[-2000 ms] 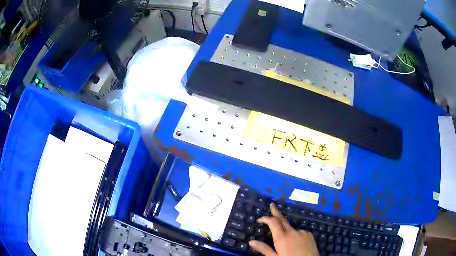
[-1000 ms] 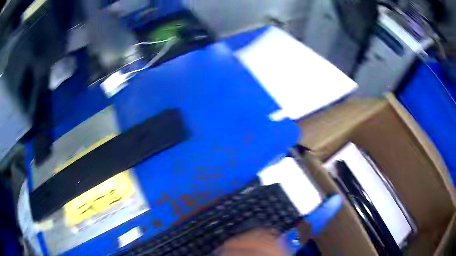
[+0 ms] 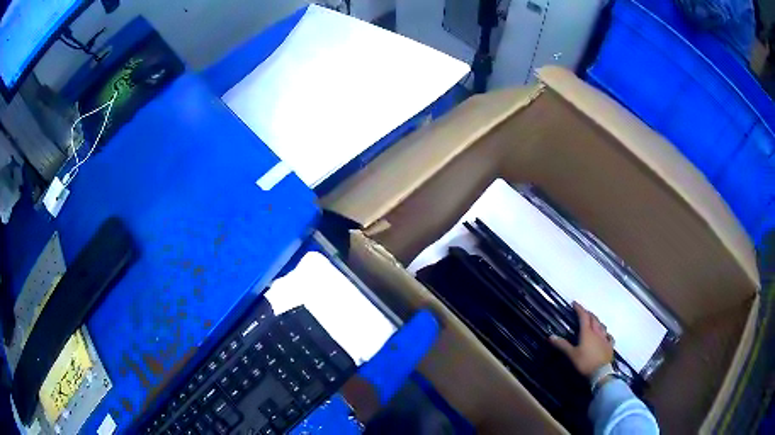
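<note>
My right hand (image 3: 588, 344), bare with a light blue sleeve, reaches into an open brown cardboard box (image 3: 408, 191). Its thumb and fingers touch the edges of black plastic covers (image 3: 518, 293) stacked on edge there; a firm grip cannot be made out. White sheets (image 3: 565, 268) stand beside the covers. My left hand is not in view. One long black cover (image 3: 72, 302) lies across the perforated metal plate (image 3: 38, 285) at the left, with a yellow handwritten label (image 3: 66, 374) beside it.
A black keyboard (image 3: 255, 378) lies at the bench front, with white paper (image 3: 327, 297) beside it. A large white sheet (image 3: 344, 89) is behind the blue bench (image 3: 200, 183). A white adapter (image 3: 56, 197) and its cable lie at the back left. A blue object (image 3: 399, 357) is near the box.
The view has swung right from the plate and keyboard to the cardboard box. My right hand has left the keyboard and is now inside the box, at the covers.
</note>
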